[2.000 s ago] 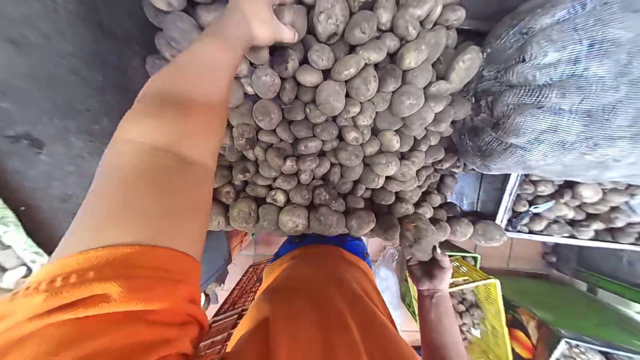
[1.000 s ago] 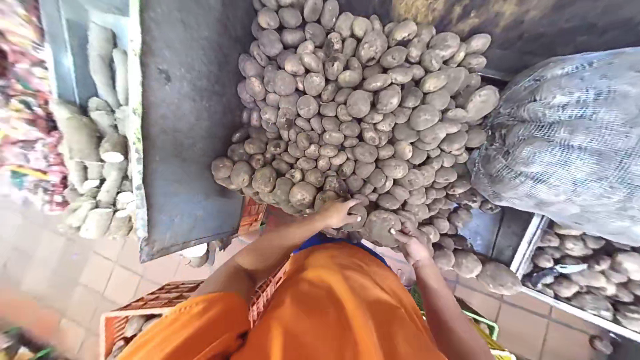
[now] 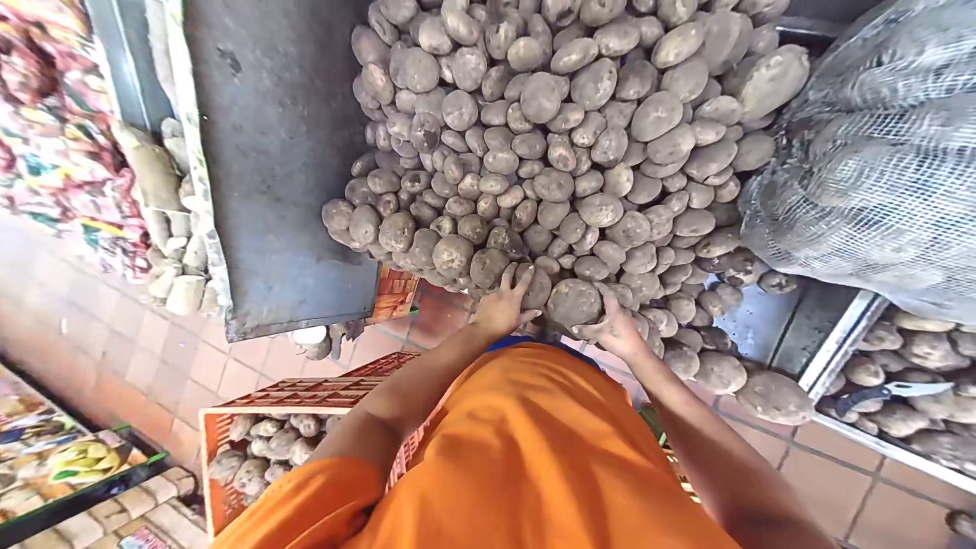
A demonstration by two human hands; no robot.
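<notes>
A large heap of brown, earthy potatoes [image 3: 553,183] fills the middle of the view, its near edge right in front of my orange shirt. My left hand [image 3: 505,303] lies at that edge with fingers spread over a potato [image 3: 532,287]. Just to its right, my right hand [image 3: 614,324] has its thumb and fingers around the right side of a large round potato [image 3: 574,303] in the front row. Whether my left palm bears on anything underneath cannot be seen.
A grey metal panel [image 3: 286,175] flanks the heap at left. A mesh sack [image 3: 884,168] bulges at right, above a metal-edged bin [image 3: 842,351] of potatoes with a folding knife [image 3: 892,393] on top. An orange plastic crate [image 3: 305,393] holding potatoes stands at lower left on the tiled floor.
My left hand has come from the heap's far upper left down to its near edge, beside my right hand. The view has shifted, showing more of the left side.
</notes>
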